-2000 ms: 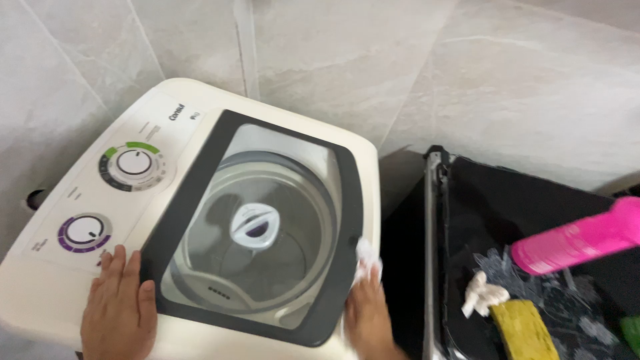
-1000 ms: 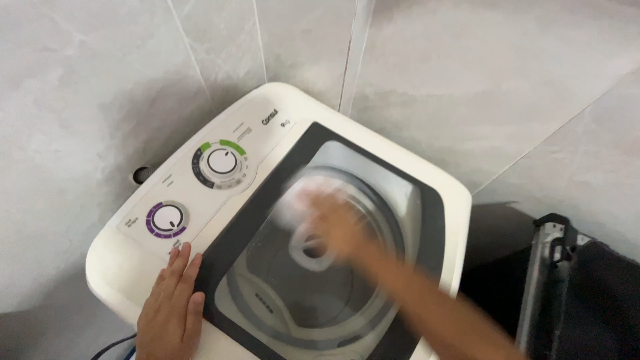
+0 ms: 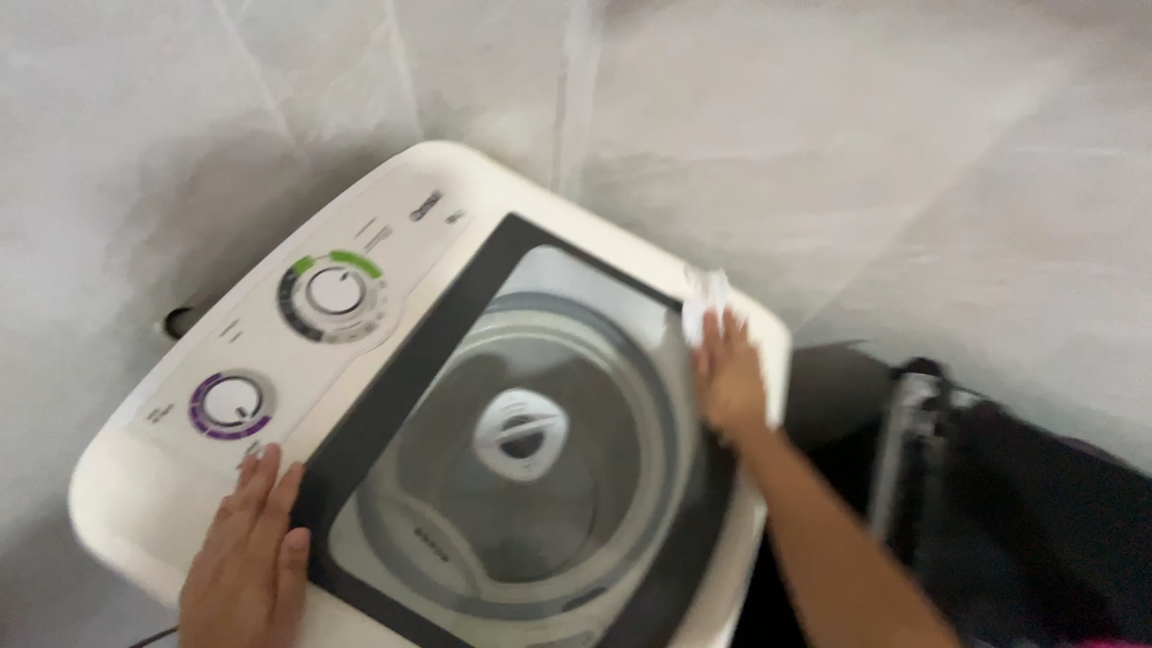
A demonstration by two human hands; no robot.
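Observation:
A white top-loading washing machine [image 3: 450, 180] stands with its dark-framed, see-through lid [image 3: 387, 414] closed; the drum and its white agitator cap [image 3: 520, 434] show through. My right hand [image 3: 733, 373] presses a white cloth [image 3: 704, 301] on the lid's far right corner and the casing beside it. Flat on the casing, below the purple-ringed knob [image 3: 232, 401], rests my left hand [image 3: 252, 549], with nothing visible in it. Above that knob is a larger, green-and-grey-ringed knob [image 3: 336, 290].
Marbled wall tiles [image 3: 810, 135] rise behind the machine. At the right is a black appliance or cabinet [image 3: 1035, 513] with a metal edge, separated from the washer by a dark gap. A short pipe end [image 3: 178, 322] juts out behind the control panel.
From over the middle of the lid, my right hand has moved with the cloth to its far right corner. My left hand remains on the casing. The pink bottle and yellow sponge have left view.

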